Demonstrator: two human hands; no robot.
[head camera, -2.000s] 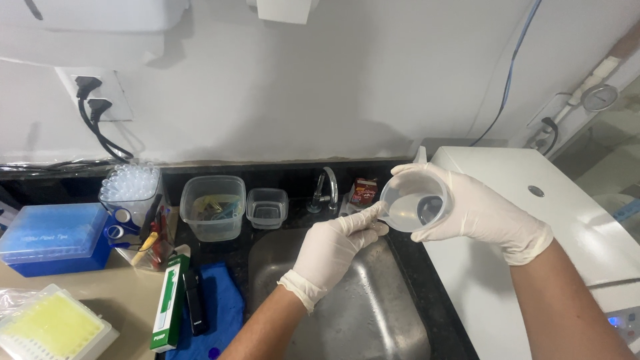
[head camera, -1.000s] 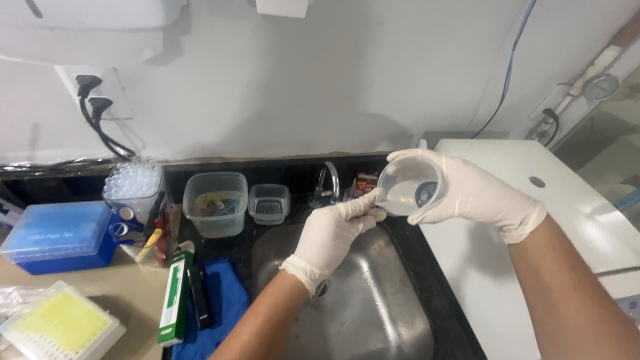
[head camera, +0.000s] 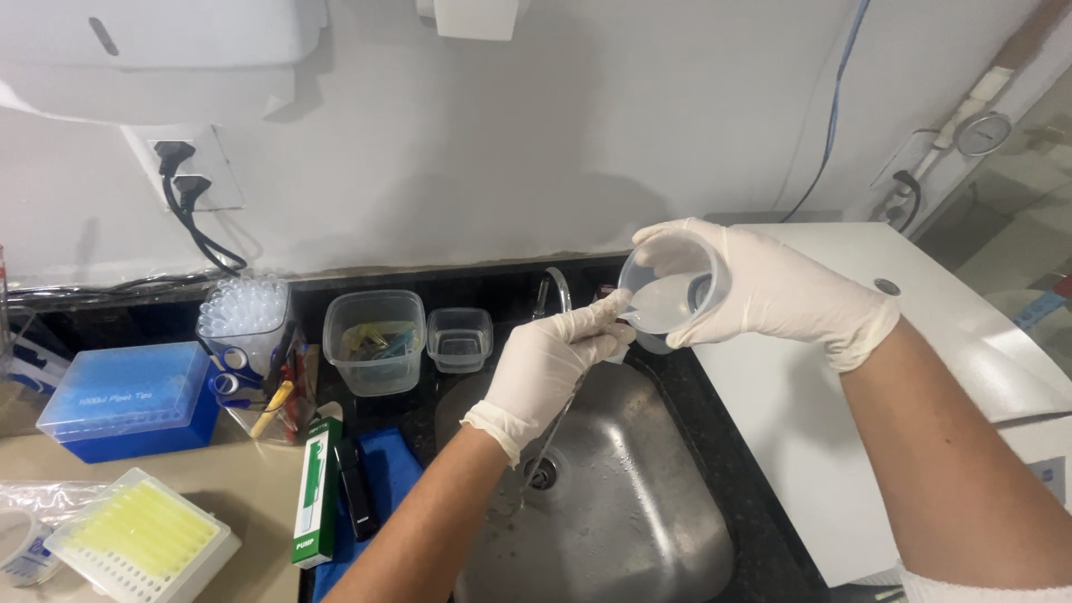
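Both my hands wear pale gloves. My right hand (head camera: 737, 285) grips a translucent plastic cup (head camera: 674, 285), tilted with its mouth toward me, above the back right of a steel sink (head camera: 620, 502). A cloudy patch shows inside the cup, perhaps liquid. The fingertips of my left hand (head camera: 557, 360) touch or nearly touch the cup's left rim; whether they grip it is unclear. A thin stream of liquid (head camera: 557, 423) falls below my left hand toward the drain (head camera: 541, 473). Behind the hands stands a curved metal faucet (head camera: 557, 289), partly hidden.
Left of the faucet are a small clear container (head camera: 460, 339) and a larger tub (head camera: 374, 343) with small items. Farther left stand a pen and scissors holder (head camera: 268, 402), a blue pipette tip box (head camera: 130, 398), a yellow tip rack (head camera: 142, 536) and a green box (head camera: 316, 494). A white appliance top (head camera: 779, 402) lies right.
A thin stream is now visible falling into the sink below my left hand. My right hand still holds the tilted cup, and my left hand remains beside its rim.
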